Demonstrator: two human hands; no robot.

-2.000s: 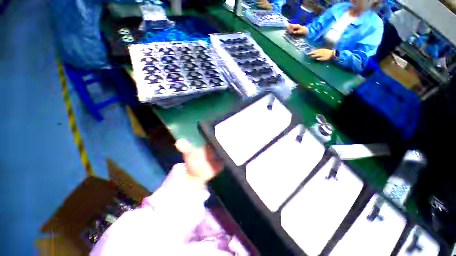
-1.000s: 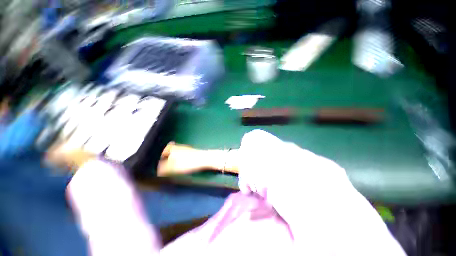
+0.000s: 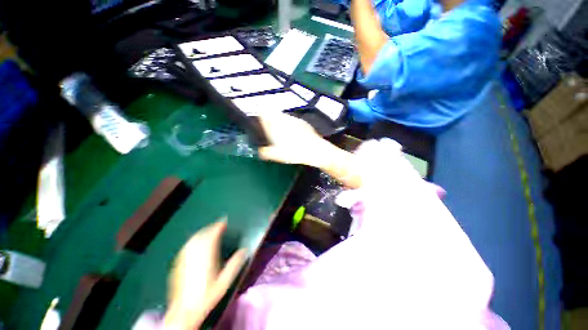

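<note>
A black carrier tray point(image 3: 227, 101) with white phone back covers point(image 3: 248, 82) in its slots lies at the upper middle, each cover with a small black camera part. My right hand point(image 3: 290, 140) reaches to the tray's near end; its fingers overlap the edge and the nearest cover, and I cannot tell if they grip. My left hand point(image 3: 200, 271) is blurred, low over the green bench point(image 3: 213, 180), with thumb and fingers apart and nothing seen in it.
Two dark bars point(image 3: 151, 214) lie on the bench at left, near a white bottle point(image 3: 24, 269), a long white strip point(image 3: 51, 184) and a clear bag point(image 3: 106, 116). A person in a blue smock point(image 3: 432, 71) is beyond my right arm. A bright green piece point(image 3: 298, 217) shows by the bench edge.
The view has swung right, to a tray on that side. My left hand is away from the tray on the left; my right hand has reached out to the right-side tray.
</note>
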